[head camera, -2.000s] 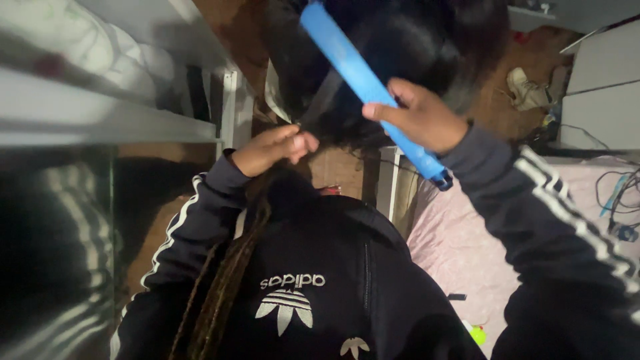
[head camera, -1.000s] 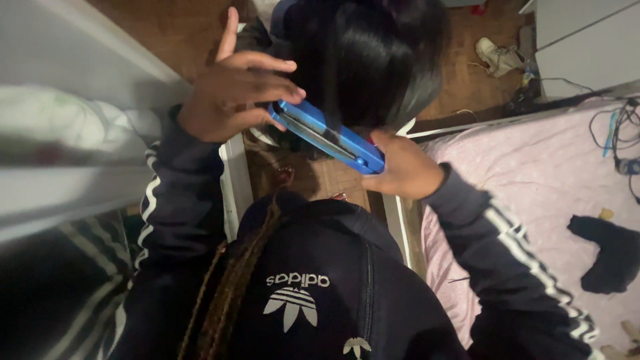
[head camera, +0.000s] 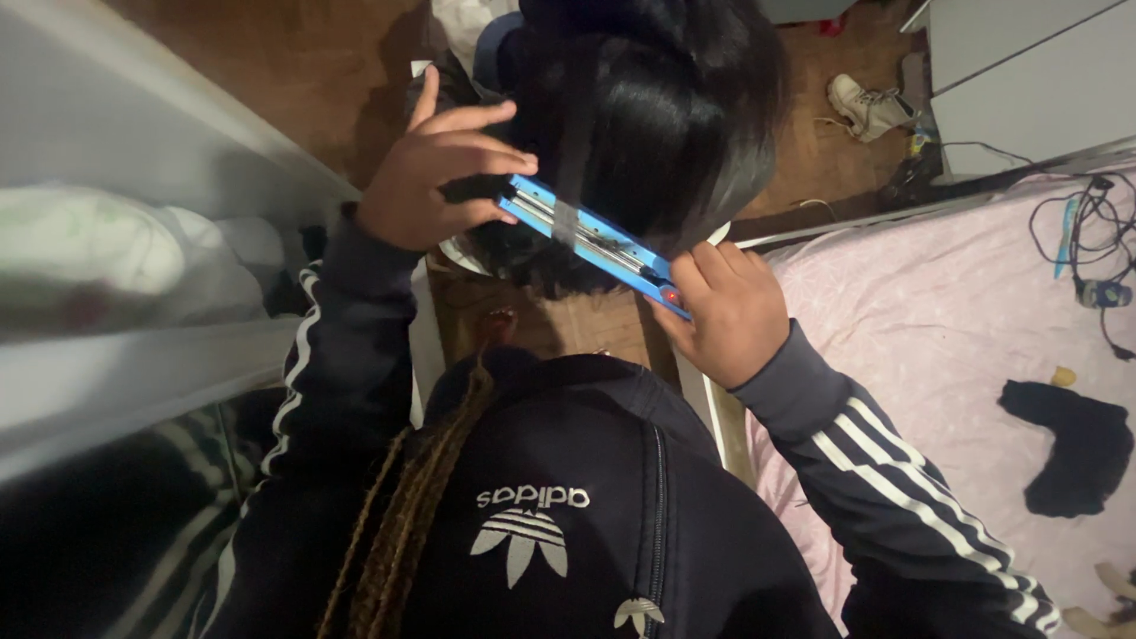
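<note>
A blue hair straightener (head camera: 590, 241) lies slantwise across the lower part of a person's long black hair (head camera: 639, 133). A thin section of that hair passes between its plates, and a small red light glows near its handle end. My right hand (head camera: 732, 306) is closed around the handle end. At the tip end is my left hand (head camera: 448, 169), its fingers spread, with thumb and a fingertip at or very near the tip; whether they touch it I cannot tell.
A bed with a pink sheet (head camera: 887, 311) is on the right, bearing a black cloth item (head camera: 1069, 448) and tangled cables (head camera: 1100, 231). A beige boot (head camera: 865, 106) stands on the wooden floor. White furniture (head camera: 1029, 80) is at the upper right; a pale panel (head camera: 169, 106) borders the left.
The straightener, tilted up beside the hair two seconds ago, is now across the hair with a section between its plates. My left hand has moved up from the hair's lower edge to the straightener's tip.
</note>
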